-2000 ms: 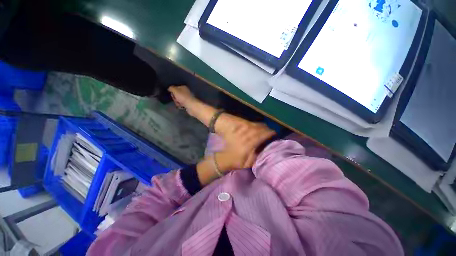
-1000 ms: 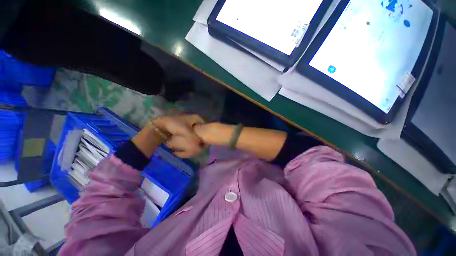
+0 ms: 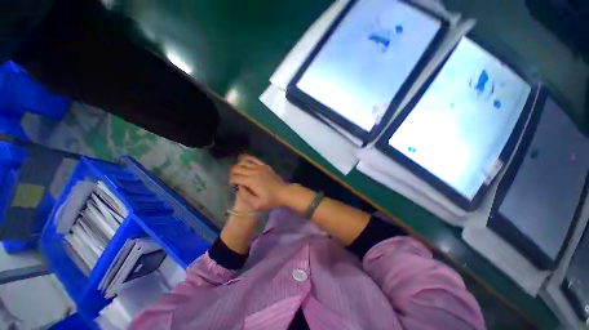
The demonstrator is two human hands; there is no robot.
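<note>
My right hand (image 3: 260,182), with a green bangle on its wrist, is folded over my left hand (image 3: 244,202), with a pale bracelet. They are clasped in front of my smock, away from the bench; no object shows in them. The left fingers are mostly hidden. Two black-bordered tablets, one on the left (image 3: 368,67) and one in the middle (image 3: 460,122), show bright white screens with blue marks. A third tablet (image 3: 549,180) has a dim grey screen. White sleeves (image 3: 310,132) lie under them.
The glossy green bench (image 3: 248,55) edge runs diagonally beyond my hands. Another tablet (image 3: 581,277) is cut off at the right rim. A blue crate (image 3: 139,222) with white-sleeved items stands at lower left. A dark shape, perhaps a person's sleeve (image 3: 129,84), crosses the upper left.
My hands have moved from rubbing and overlapping at the wrist to clasped together, and lie a little nearer the bench side than one second ago. The view has shifted, showing more of the tablets.
</note>
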